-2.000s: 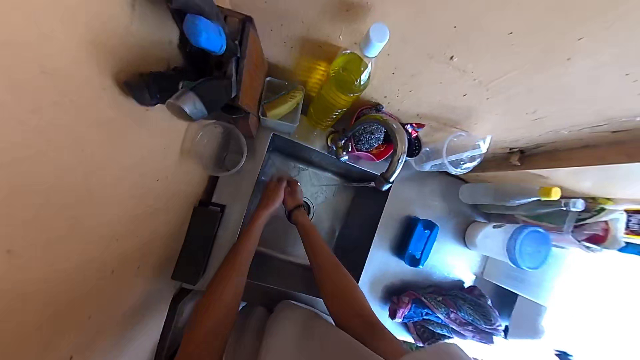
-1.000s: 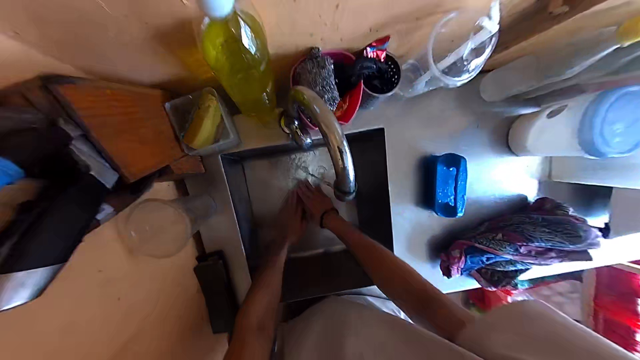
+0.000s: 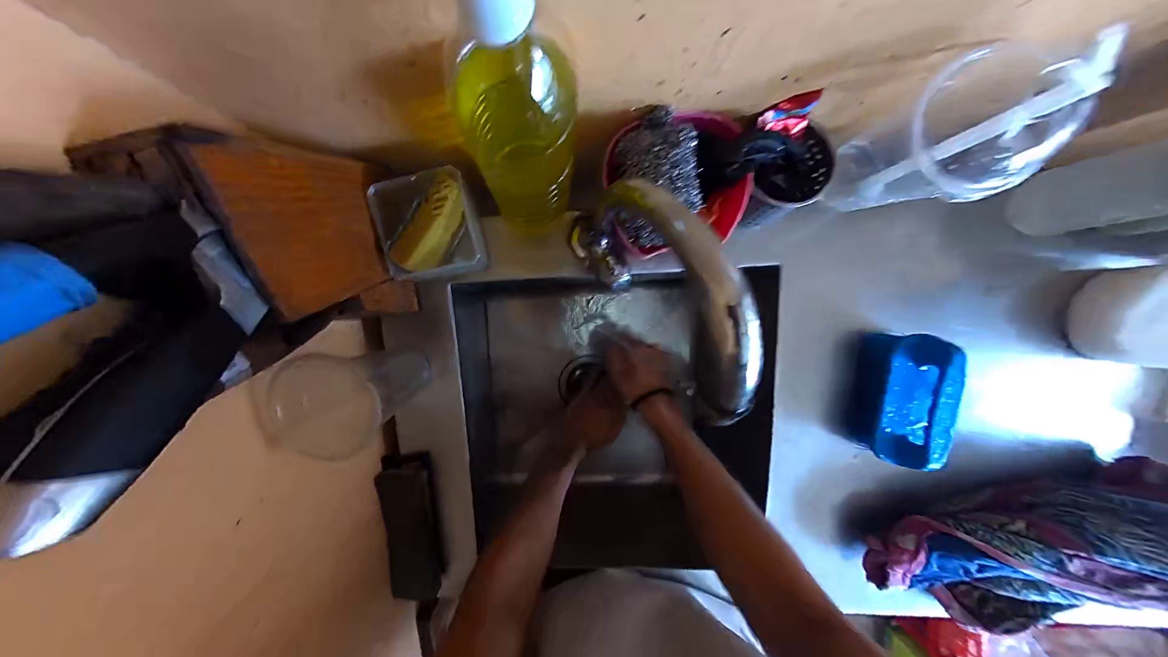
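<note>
Both my hands are low in a stainless steel sink point(image 3: 529, 328), under a curved metal faucet point(image 3: 707, 265), close together near the drain point(image 3: 581, 376). My left hand point(image 3: 595, 415) is beside the drain, its fingers partly hidden. My right hand point(image 3: 639, 365), with a dark band at the wrist, touches or almost touches it and is blurred. No object shows in either hand. Water ripples on the sink floor behind them. How far the fingers are closed is hard to see.
Behind the sink stand a bottle of yellow-green liquid point(image 3: 516, 128), a clear box with a yellow sponge point(image 3: 429, 224) and a pink tub point(image 3: 730, 205) with steel scourers. At right lie a blue dish point(image 3: 920, 401) and a bunched cloth point(image 3: 1022, 538); at left, a clear plastic container point(image 3: 324, 406).
My hands were side by side with fingers forward a second ago; now my left hand is nearer my body, by the drain. The view has moved closer to the sink.
</note>
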